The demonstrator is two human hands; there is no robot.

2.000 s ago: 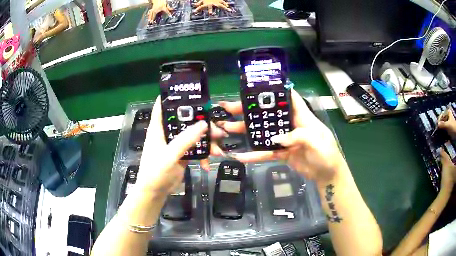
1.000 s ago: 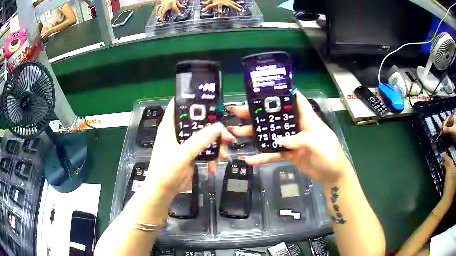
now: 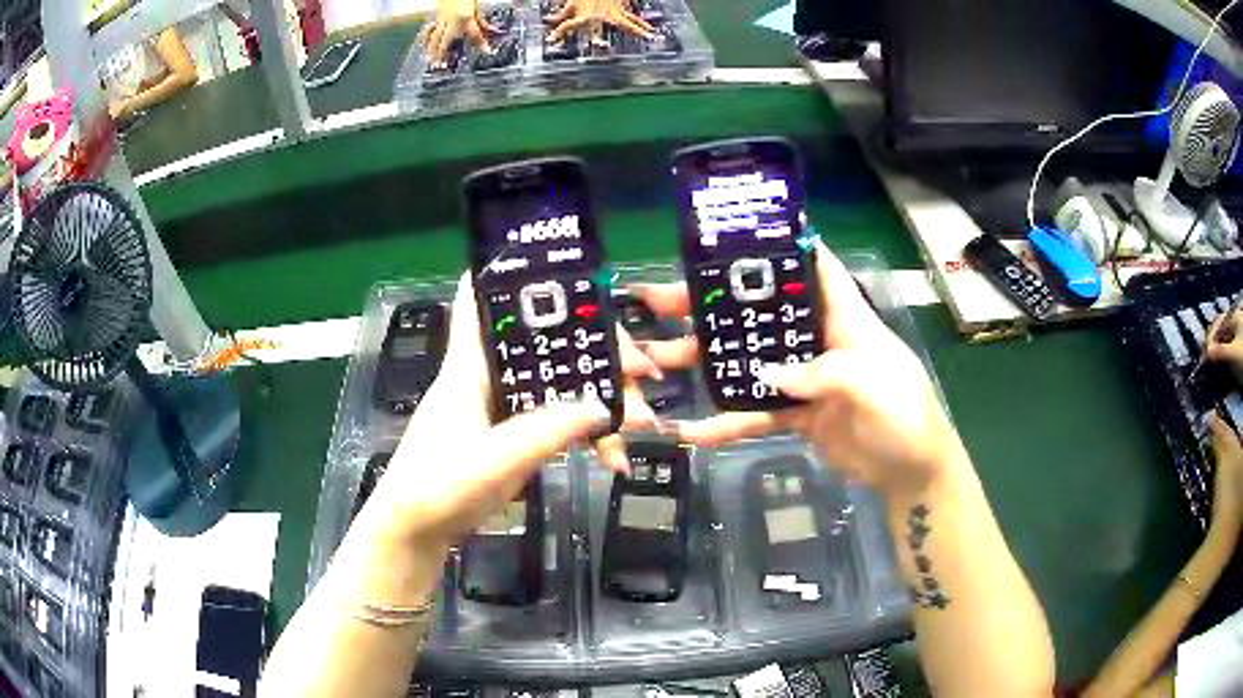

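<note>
My left hand (image 3: 498, 450) holds a black keypad phone (image 3: 543, 293) upright, its thumb on the bottom rows of the keypad. That phone's screen is dark with a white code line. My right hand (image 3: 832, 396) holds a second keypad phone (image 3: 748, 273), its thumb low on the keypad. That screen is lit blue-white with menu text. Both phones face me side by side, apart, above a clear blister tray (image 3: 872, 600). Several phones lie face down in the tray, one at the front middle (image 3: 646, 525). The hands hide part of the tray.
A desk fan (image 3: 75, 280) and white paper (image 3: 136, 580) with a dark phone-like object are at left. A monitor (image 3: 1022, 82), blue mouse (image 3: 1063, 262), black phone and small white fan stand at right. Batteries lie at the near edge. Other people's hands show at the far side and right.
My left thumb has moved down from the upper keys to the bottom rows. The left phone's code line reads more clearly than a second ago. The right phone stays held with similar text.
</note>
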